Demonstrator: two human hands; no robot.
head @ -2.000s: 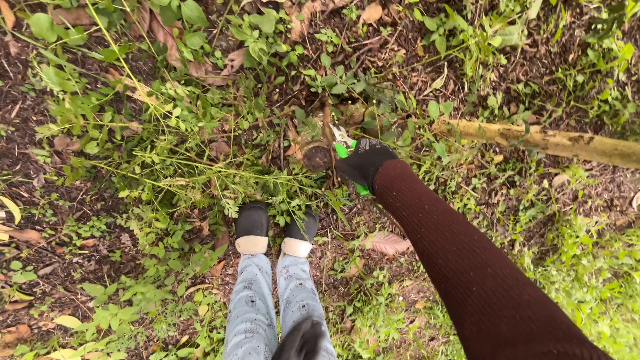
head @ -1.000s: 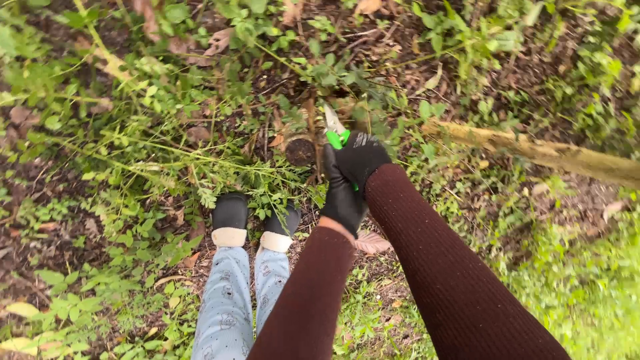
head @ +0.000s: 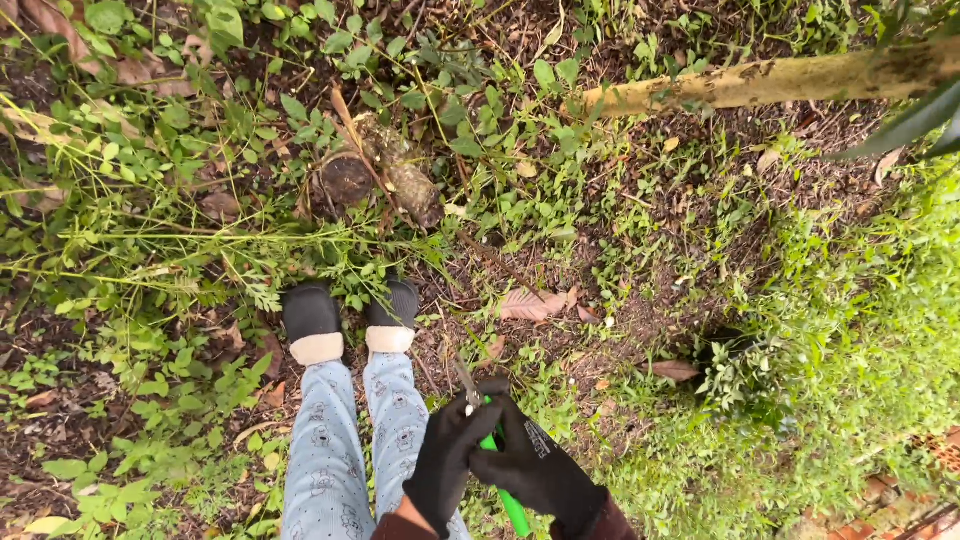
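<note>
Both my hands wear black gloves and meet at the bottom centre, in front of my legs. My right hand (head: 532, 465) grips the green handle of the pruning shears (head: 512, 510). Against it, my left hand (head: 450, 454) has its fingers bent near the pivot and metal blades, which point up and away from me. Whether the left hand grips the tool or something small at it cannot be told. Beyond my shoes lie a cut stump (head: 345, 178) and a short mossy log (head: 409, 180), with leafy stems around them.
A pale, slender trunk (head: 750, 84) reaches in from the upper right. Long green stems (head: 187, 238) lie across the ground by my dark shoes (head: 311, 311). A dry leaf (head: 532, 304) rests right of them. Bricks (head: 885, 502) show at the lower right corner.
Both hands have drawn back from beside the stump toward my body, bringing the shears along. The left hand was out of view two seconds ago and came in beside the right.
</note>
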